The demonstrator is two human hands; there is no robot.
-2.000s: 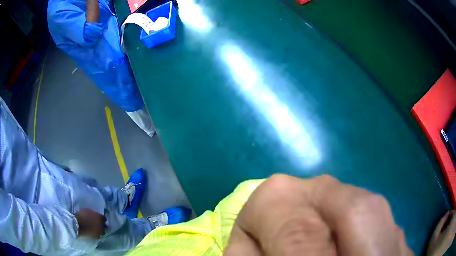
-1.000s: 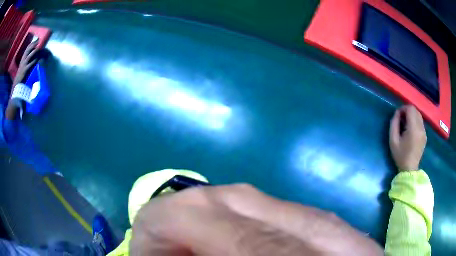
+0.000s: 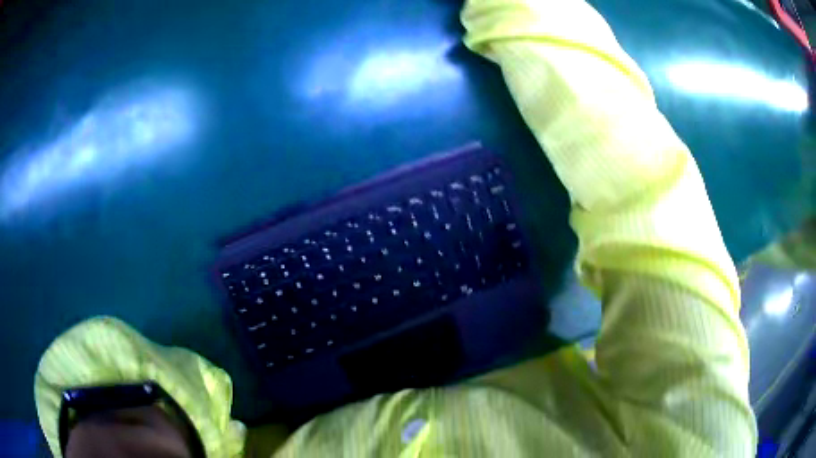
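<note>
A dark keyboard cover (image 3: 385, 268) with white key legends lies tilted on the green bench, right in front of my body. Its smooth dark touchpad (image 3: 403, 355) is on the side nearest me. Only a blurred bit of my left hand (image 3: 127, 438) shows at the bottom left edge, beside the black wristwatch (image 3: 107, 395); its fingers are cut off. My right arm reaches up past the keyboard's right side to the top edge, and my right hand is out of the picture.
The shiny green bench (image 3: 259, 170) spreads around the keyboard with bright light reflections. A red edge (image 3: 792, 25) shows at the top right corner. The grey floor (image 3: 774, 300) is at the right, below a blurred pale shape.
The view has swung down and to the right. The keyboard cover has come into view; the red pad with the tablet, the blue bin and the other people have left it. My right hand has left the picture.
</note>
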